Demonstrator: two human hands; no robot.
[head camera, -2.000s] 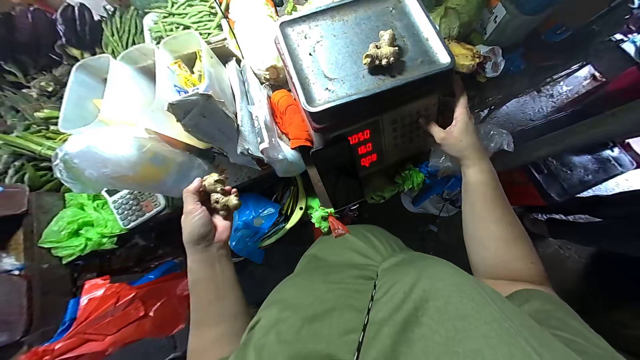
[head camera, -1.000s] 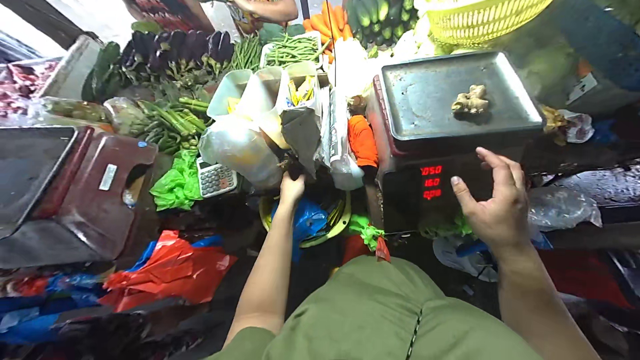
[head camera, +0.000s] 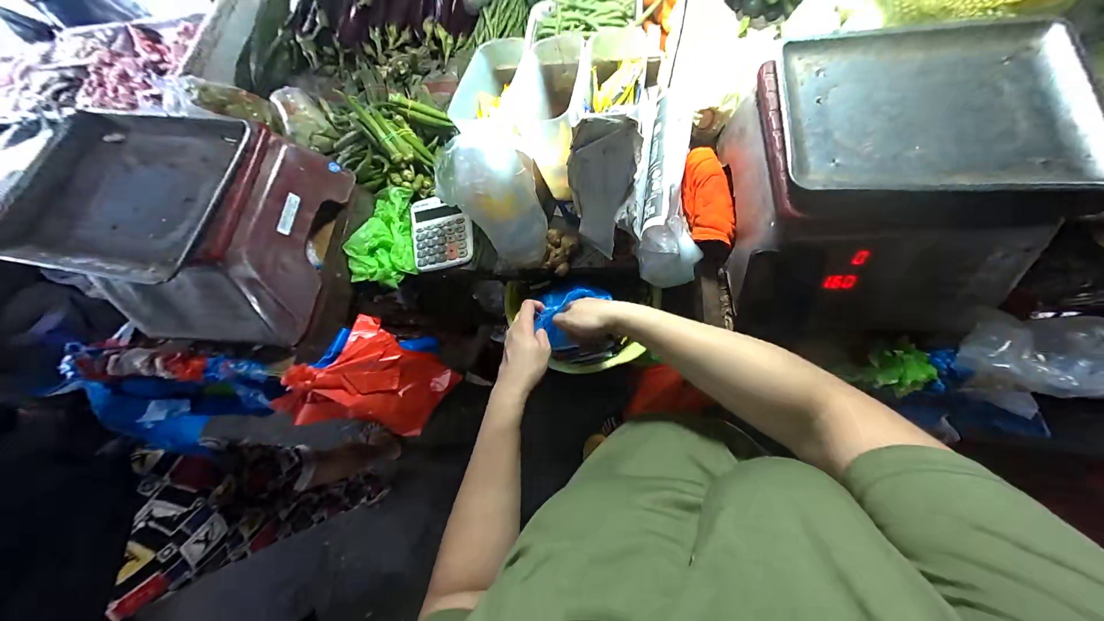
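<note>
Both my hands meet at a blue plastic bag (head camera: 565, 304) over a yellow-green basin (head camera: 595, 366). My left hand (head camera: 526, 343) pinches the bag's left edge, and my right hand (head camera: 586, 317) grips it from the right. Just above them, some ginger root (head camera: 561, 250) lies beneath the plastic bins; whether it is one piece or more I cannot tell. To the right stands a digital scale with a bare metal tray (head camera: 940, 103) and a lit red display (head camera: 841, 271). What the basin holds is mostly hidden by the bag and my hands.
A calculator (head camera: 442, 235) sits beside a green plastic bag (head camera: 385, 237). Another scale (head camera: 129, 190) stands at the left, with a red plastic bag (head camera: 375, 379) hanging lower. Plastic bins (head camera: 552, 86), an orange cloth (head camera: 709, 197) and okra (head camera: 388, 129) line the stall. A person's patterned clothing (head camera: 198, 526) shows lower left.
The ginger that lay on the right scale's tray is gone from it. My right hand has moved left from the scale to the blue bag. The view has swung left.
</note>
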